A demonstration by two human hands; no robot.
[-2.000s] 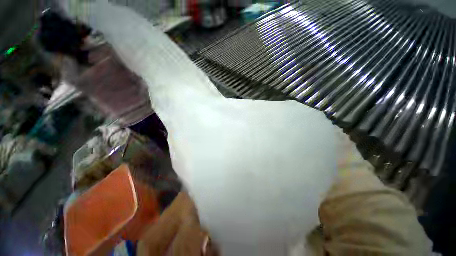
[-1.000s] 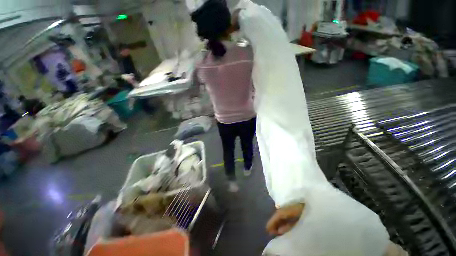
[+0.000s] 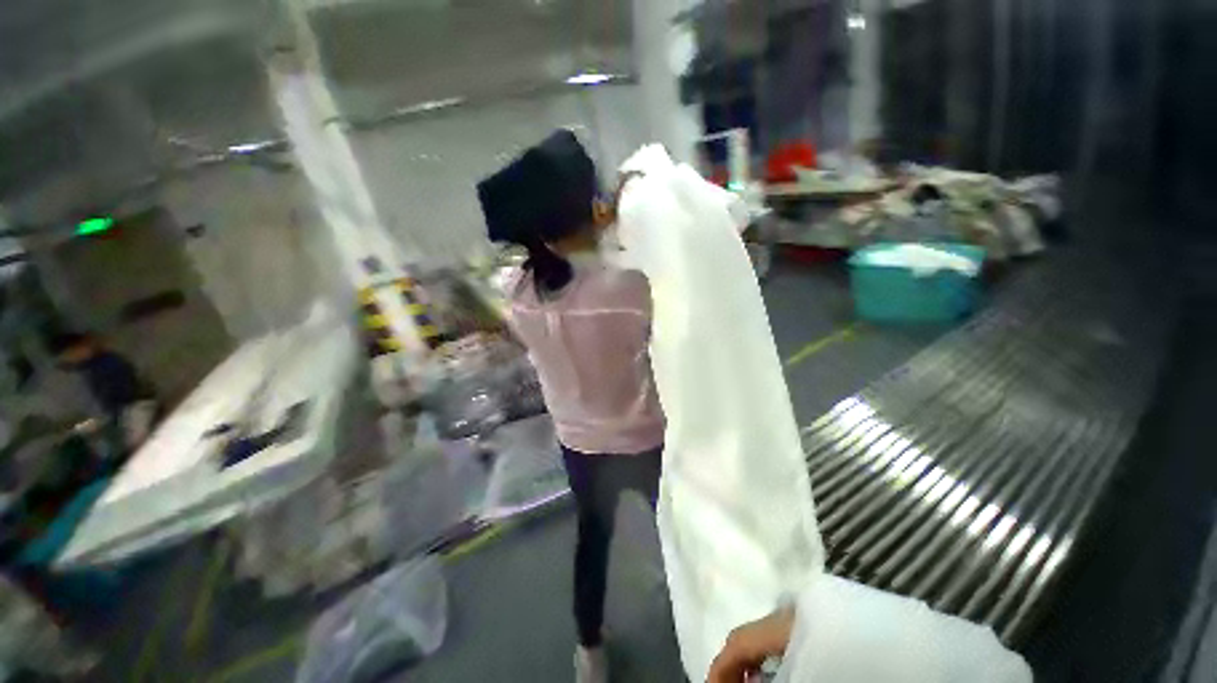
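Observation:
A long white cloth (image 3: 727,400) runs from the bottom of the view up to a person in a pink top (image 3: 594,360), whose raised hand is at its far end. My left hand (image 3: 751,650) is at the bottom edge, partly cut off, with its fingers closed on the near part of the cloth. A bulky fold of the cloth lies to the right of this hand. My right hand is not in view.
Shiny parallel metal rods (image 3: 954,500) lie to the right. A teal tub (image 3: 917,287) with white cloth stands beyond them. A long white-topped table (image 3: 220,427) and a clear plastic bag (image 3: 380,627) on the floor are at the left.
The view has swung and tilted up. The person stands farther along the rods, the cloth stretches toward them, and the orange and white bins have left view. My left hand still holds the cloth.

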